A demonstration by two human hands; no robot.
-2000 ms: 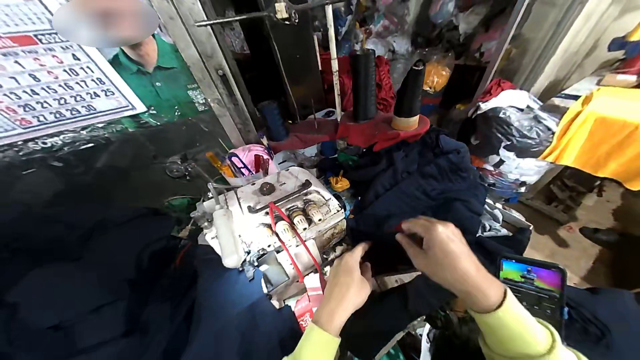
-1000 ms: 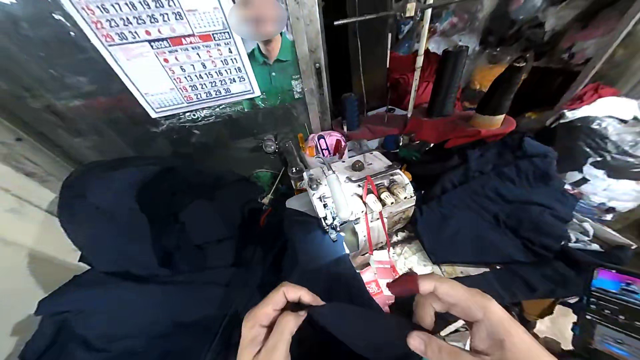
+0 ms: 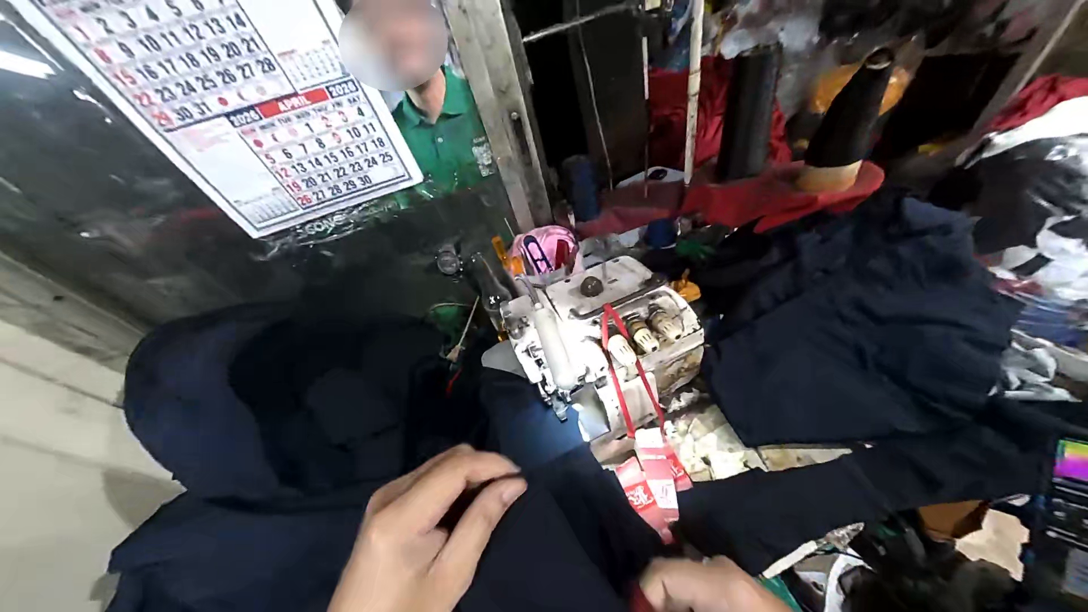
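Note:
Dark navy fabric (image 3: 544,544) runs from under the presser area of a white overlock sewing machine (image 3: 586,331) towards me. My left hand (image 3: 433,527) pinches a fold of this fabric between thumb and fingers, below and left of the machine. At the bottom edge, my right hand (image 3: 705,585) is partly cut off, its fingers curled at the fabric with something red beside them. A lit patch of cloth lies by the needle area. Red cords with red and white tags (image 3: 650,480) hang over the machine's tension knobs.
More navy garments lie in a heap (image 3: 323,399) at the left and in a pile (image 3: 858,323) at the right. Behind the machine stand black thread cones (image 3: 850,119) on red cloth. A calendar (image 3: 323,161) hangs on the wall. A lit phone (image 3: 1067,501) is at the right edge.
The view has swung left. My hands, apart from the fabric's left side two seconds ago, now work at the cloth in front of the machine; my right hand has dropped towards the bottom edge.

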